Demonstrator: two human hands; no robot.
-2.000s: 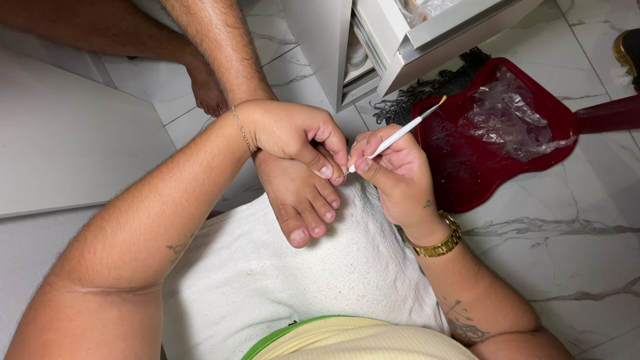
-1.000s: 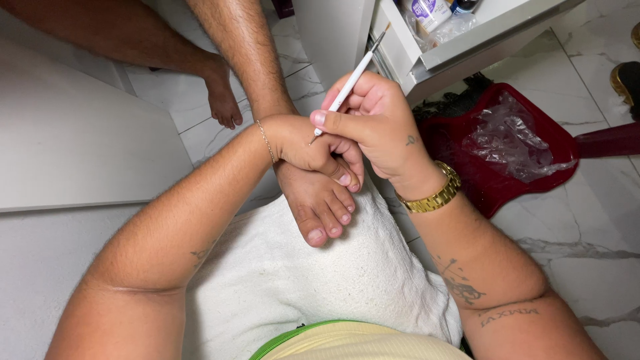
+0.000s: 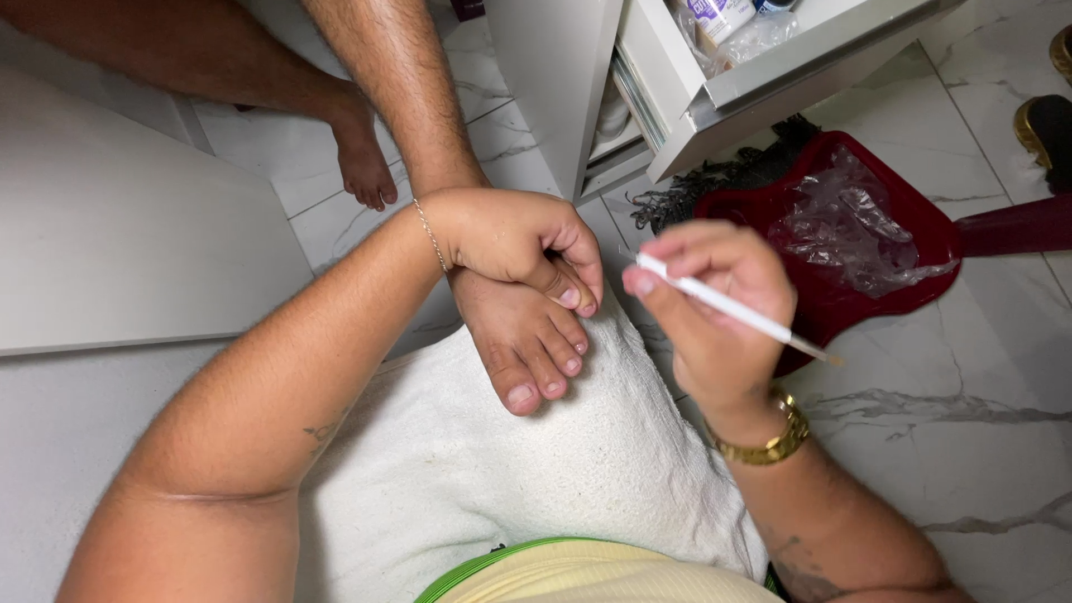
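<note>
Another person's bare foot [image 3: 523, 343] rests on a white towel [image 3: 536, 486] spread over my lap. My left hand [image 3: 528, 247] lies across the top of that foot, its thumb and fingers gripping the little toe at the outer edge. Up and to the right of the toes, my right hand [image 3: 716, 310] holds a slim white tool with a thin brush-like end [image 3: 733, 308] between thumb and fingers, apart from the foot. The brush-like end points down and right; a fine tip at the other end is blurred.
An open white drawer [image 3: 754, 92] with bottles and plastic wrap juts in at the top. Under it on the marble-look floor lies a dark red dustpan [image 3: 904, 293] holding clear plastic. The person's other foot [image 3: 364, 163] stands at upper left, beside a pale panel [image 3: 134, 226].
My right hand has moved off the left hand to the right, and the tool's brush-like end, which pointed up, now points down and right. My left hand still grips the toe.
</note>
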